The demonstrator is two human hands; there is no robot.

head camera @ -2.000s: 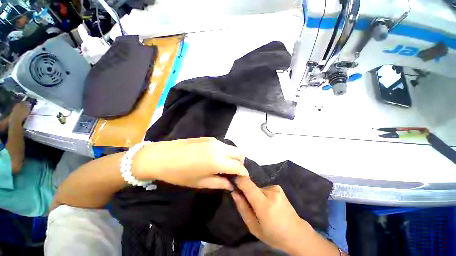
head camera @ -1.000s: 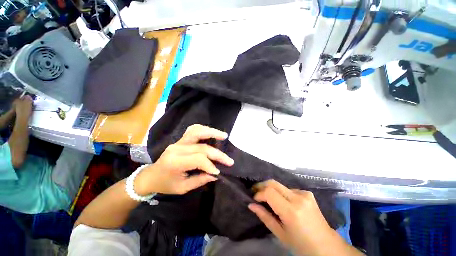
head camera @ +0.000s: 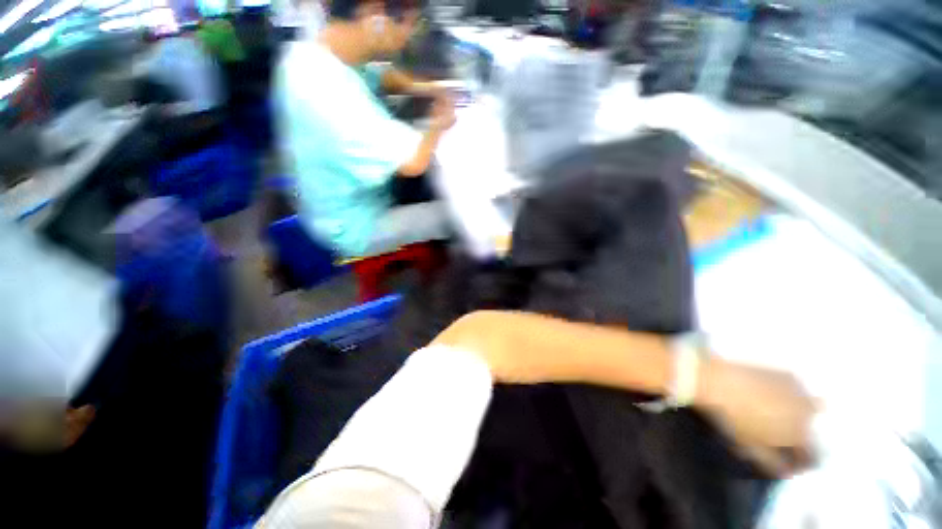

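Note:
The frame is strongly blurred. Dark cloth [head camera: 604, 227] lies over the left end of the white table and hangs down into the lap, under my left forearm. My left hand [head camera: 759, 413], with a pale bracelet at the wrist, is at the lower right near the table's front edge. Its fingers are blurred, and I cannot tell whether they hold anything. My right hand is not in view.
A blue crate [head camera: 232, 413] with dark cloth in it stands on the floor at my left. A person in a light teal shirt [head camera: 336, 145] sits beyond it at the white table [head camera: 826, 310]. A brown board [head camera: 718, 201] and blue strip [head camera: 733, 243] show behind the cloth.
The view has swung far to the left. The sewing machine and my right hand have left the picture. Dark cloth now covers much of the brown board, and the blue crate has come into view.

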